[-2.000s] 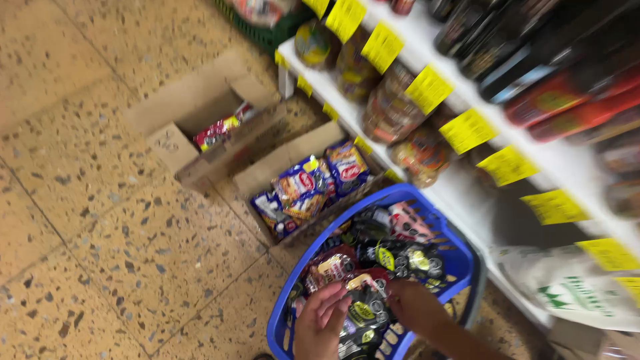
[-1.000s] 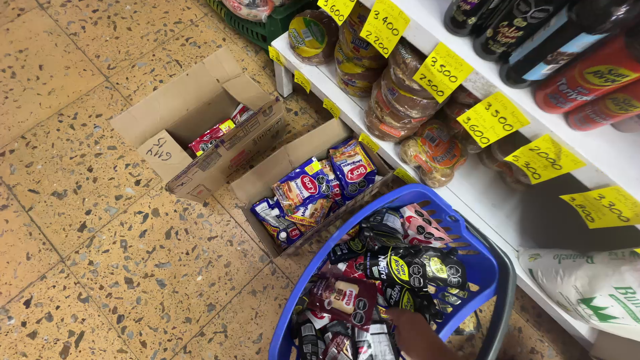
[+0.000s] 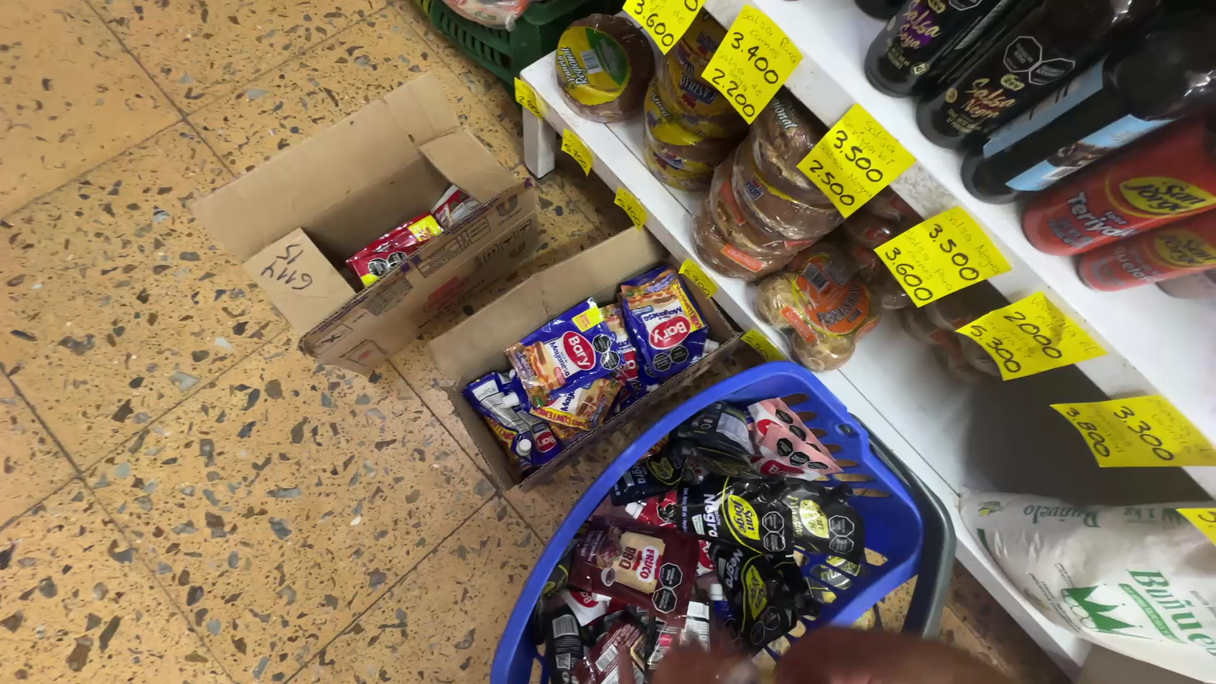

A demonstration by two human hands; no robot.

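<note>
A blue plastic shopping basket (image 3: 879,570) is full of sauce pouches. A dark red Fruco BBQ pouch (image 3: 635,570) lies on the left part of the pile. Black San Jorge sauce pouches (image 3: 736,513) overlap beside it, and a pink pouch (image 3: 788,437) lies near the far rim. At the bottom edge, my right hand (image 3: 855,657) shows only as a blurred, cut-off shape over the near side of the basket; its fingers and anything in them cannot be made out. My left hand cannot be made out.
Beyond the basket, an open cardboard box (image 3: 570,271) holds Bary mayonnaise pouches (image 3: 570,356). Another open box (image 3: 328,171) holds red pouches (image 3: 394,249). White shelves (image 3: 883,399) with packaged round foods (image 3: 760,195), bottles and price tags run along the right; a green crate (image 3: 484,38) stands at the top.
Both hands were over the pouches two seconds ago; now only a blurred part shows at the bottom edge. The dark red BBQ pouch, earlier near the fingers, lies uncovered on the pile.
</note>
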